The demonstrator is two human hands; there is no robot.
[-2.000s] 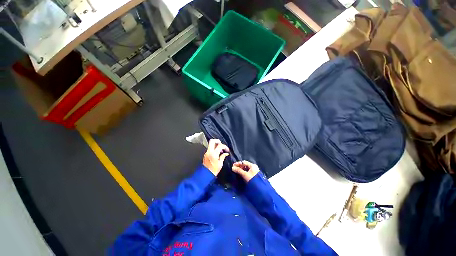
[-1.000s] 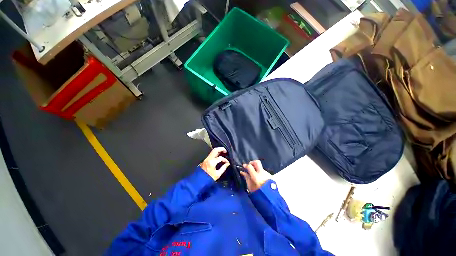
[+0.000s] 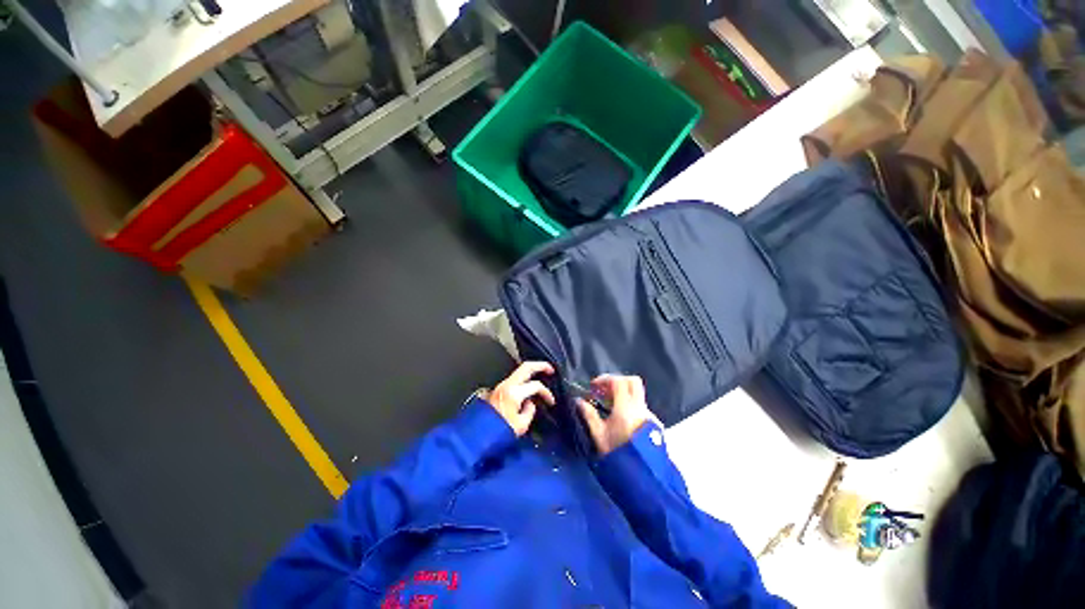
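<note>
A dark navy backpack panel (image 3: pixel 631 315) with a zipper (image 3: pixel 684 303) across its face lies on the table edge in front of me, its near edge at my body. My left hand (image 3: pixel 521 395) grips the panel's near-left edge. My right hand (image 3: pixel 613 410) is just right of it at the same edge, with a small dark metal tool, apparently thread snips (image 3: pixel 585 395), between its fingers, tip towards the edge. A white piece (image 3: pixel 485 325) sticks out at the panel's left side. Any loose thread is too fine to see.
A second navy panel (image 3: pixel 863 315) lies to the right, partly under the first. Brown bags (image 3: pixel 999 202) are beyond it. A green bin (image 3: pixel 482 167) with a dark piece stands at the far left of the table. A teal and yellow cluster (image 3: pixel 875 532) and dark bags (image 3: pixel 1011 535) are at the near right.
The view has shifted slightly. My right hand has turned and now shows the metal tool at the edge. My left hand stays on the panel's edge.
</note>
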